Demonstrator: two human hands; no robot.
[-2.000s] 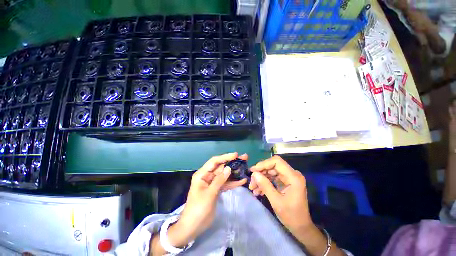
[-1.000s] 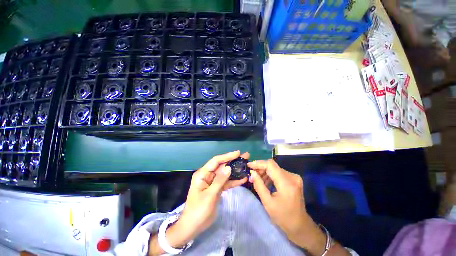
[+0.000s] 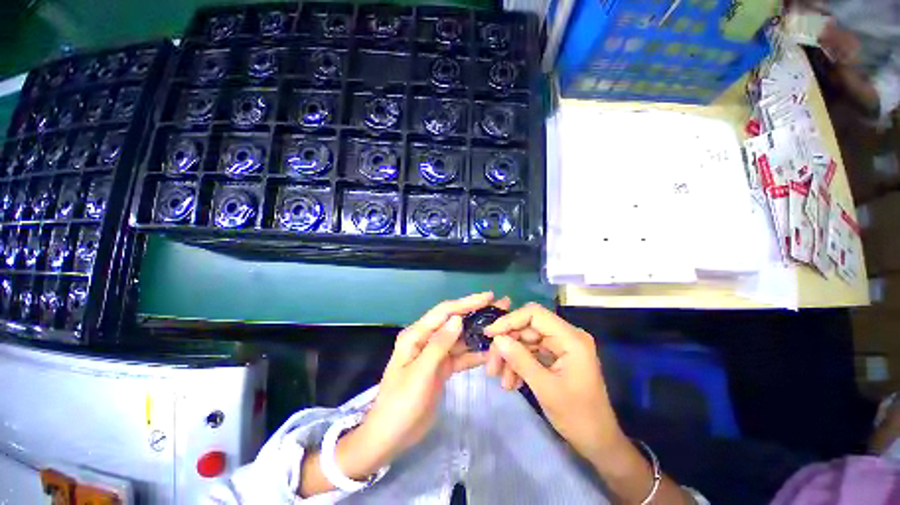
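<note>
A small round black part [image 3: 481, 327] is held above the lap, in front of the bench edge. My left hand [image 3: 426, 357] grips its left side between thumb and fingers. My right hand [image 3: 549, 363] has thumb and index fingertips pinched together at the part's right side and face; whether a tiny piece is between them cannot be told. A black component tray [image 3: 336, 243] with round parts in square pockets lies straight ahead; one pocket in its second row from the back holds no part. White sheets [image 3: 651, 197] lie right of the tray.
A second black tray [image 3: 123, 212] is at the far left on the green bench [image 3: 296, 289]. A blue file basket [image 3: 656, 49] and red-white cards [image 3: 801, 212] are on the yellow table [image 3: 829, 286]. A machine box with a red button [image 3: 211, 464] is lower left. A blue stool [image 3: 681, 380] is below.
The view has shifted, so trays and sheets sit a little higher and further right. My right fingertips have moved from the part's right rim onto its face. My left hand still holds it.
</note>
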